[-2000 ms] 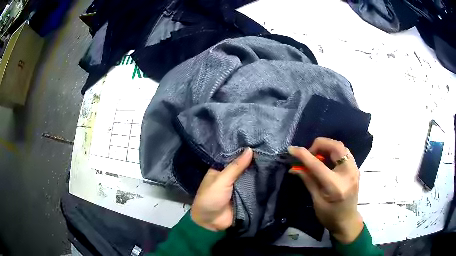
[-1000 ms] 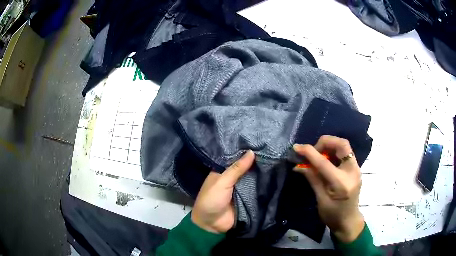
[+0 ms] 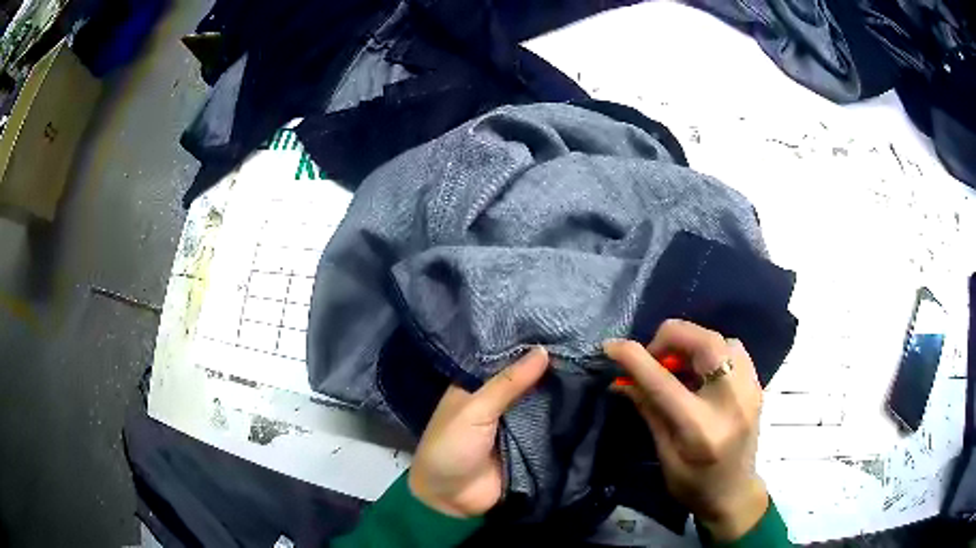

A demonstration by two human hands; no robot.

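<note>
The denim garment [image 3: 546,203] lies bunched in front of me, mostly grey wrong side out, with a near-black panel [image 3: 712,287] at its right. My left hand [image 3: 468,434] pinches the cloth at a seam [image 3: 514,352], thumb on top. My right hand [image 3: 694,428], with a ring, holds the thread snips [image 3: 651,371]; only their orange-red grips show between the fingers. Its thumb and index fingertips are at the same seam, a little right of my left thumb. The blades and any loose thread are too small or hidden to see.
Dark garments [image 3: 428,64] are heaped along the far table edge, with more at the top right [image 3: 797,48] and dark cloth [image 3: 230,487] at the near left. A smartphone [image 3: 917,369] lies at the right on the white table [image 3: 252,375]. A carton [image 3: 45,139] stands at far left.
The view has tilted, so the table and garment sit slightly lower. My right fingertips have moved a little left along the seam, closer to my left thumb. Both hands keep their hold.
</note>
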